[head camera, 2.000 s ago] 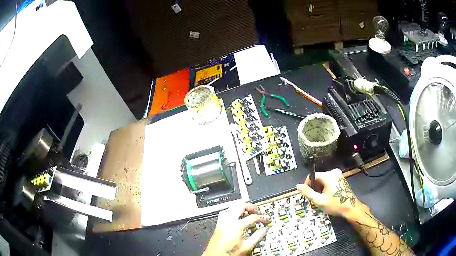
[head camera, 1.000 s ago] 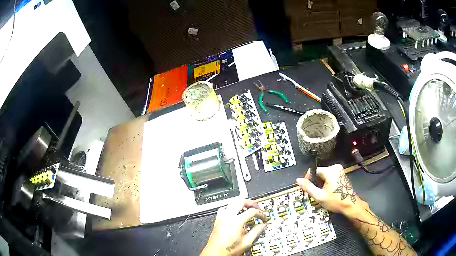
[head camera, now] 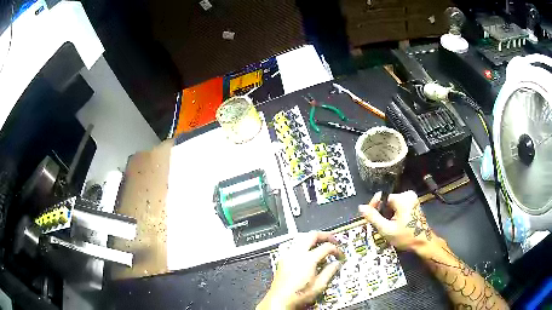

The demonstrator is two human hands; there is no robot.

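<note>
A white PCB panel [head camera: 369,266], a block of repeated small boards with yellow and black parts, lies flat on the black mat in front of me. My left hand [head camera: 312,269] rests over the panel's left part, thumb and fingers apart and curved; its fingertips are among the parts, and I cannot tell if they pinch anything. My right hand [head camera: 396,221] is at the panel's upper right and grips a dark pen-shaped tool [head camera: 384,198] near-upright. The tool's upper end stands in front of the rough grey pot; its lower end is hidden by my fingers.
The grey pot [head camera: 381,151] stands beside the black soldering station [head camera: 430,130]. A solder spool [head camera: 245,203] and yellowish jar [head camera: 239,120] are on white paper [head camera: 193,200]. Loose boards [head camera: 333,172] and green-handled cutters [head camera: 327,114] lie behind the panel. Conveyor rails [head camera: 100,224] are left, a fan [head camera: 526,148] right.
My left hand has moved to the right over the panel, uncovering some of its left edge. My right hand keeps its hold on the tool. The board at the rails shows more fully.
</note>
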